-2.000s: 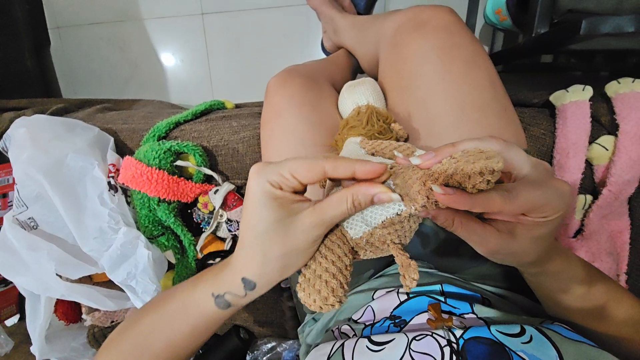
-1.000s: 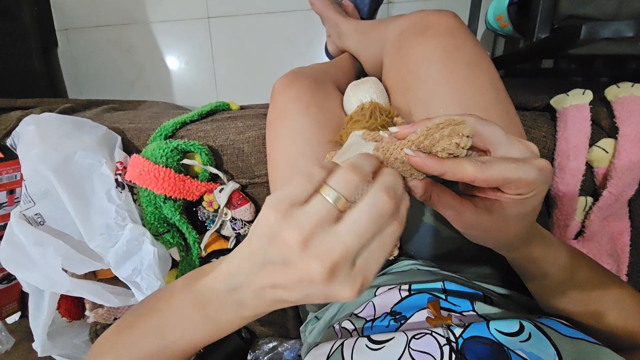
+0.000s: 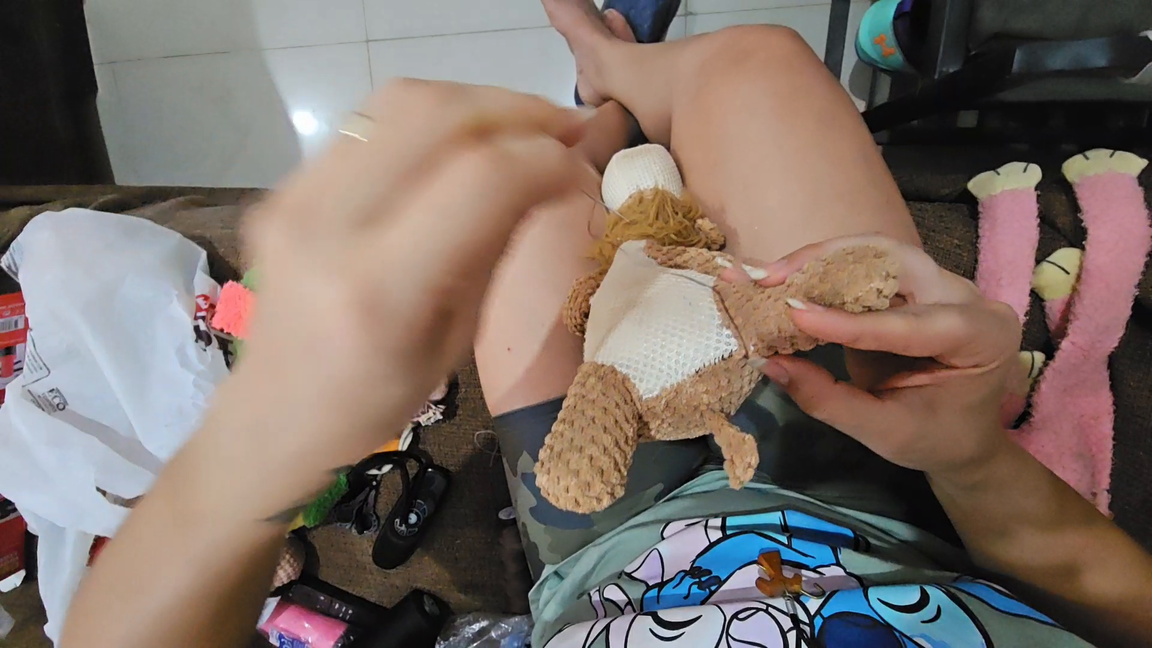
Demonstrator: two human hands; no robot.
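Note:
A brown and cream stuffed animal toy point(image 3: 661, 328) with a knitted texture lies on my lap, its cream muzzle and golden mane toward my knees. My right hand point(image 3: 900, 351) grips one of its legs between thumb and fingers, near the edge of the cream mesh belly. My left hand point(image 3: 423, 207) is raised above my thigh, left of the toy, blurred, with its fingertips pinched together. A thin dark line, perhaps a needle or thread, shows near those fingertips; what they hold cannot be made out clearly.
On the brown sofa point(image 3: 468, 504) at left lie a white plastic bag point(image 3: 108, 360), a black strapped item point(image 3: 411, 513) and a pink packet point(image 3: 306, 623). A pink plush with long limbs point(image 3: 1093, 333) lies at right, below a dark chair point(image 3: 1035, 81).
My left hand has moved off the toy's belly, up and to the left, uncovering the cream mesh. My right hand keeps its grip on the toy's leg.

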